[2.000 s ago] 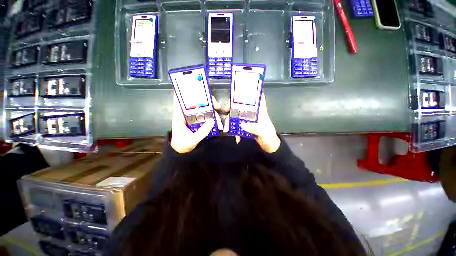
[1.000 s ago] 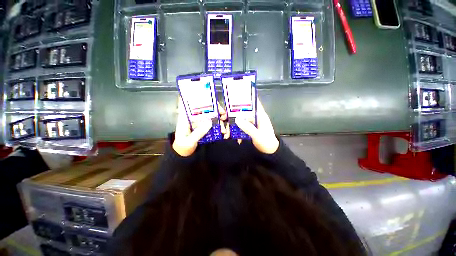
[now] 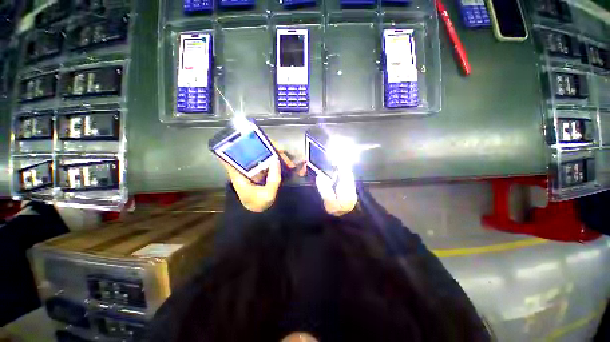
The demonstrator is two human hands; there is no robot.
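My left hand [image 3: 257, 189] holds a keypad phone [image 3: 245, 151], tilted, its screen blue and a bright light at its top edge. My right hand [image 3: 336, 194] holds a second keypad phone [image 3: 321, 155], turned sideways, with a strong white glare at its right side. Both keypads are hidden. Beyond the hands, the clear plastic tray [image 3: 234, 118] has three phones in its near row: a left one [image 3: 194, 72] and a right one [image 3: 400, 68] with white screens, and a middle one [image 3: 292, 69] with a dark screen.
A red pen [image 3: 454, 39], a single keypad phone [image 3: 475, 13] and a smartphone [image 3: 510, 19] lie right of the tray. Side trays of dark phones stand left [image 3: 124, 133] and right [image 3: 547, 127]. A cardboard box [image 3: 120, 240] is below the bench at left.
Both held phones have tilted, and their white screens now show blue or dark. Bright lights have appeared at both phones. The view has shifted, showing phones in the tray's far row.
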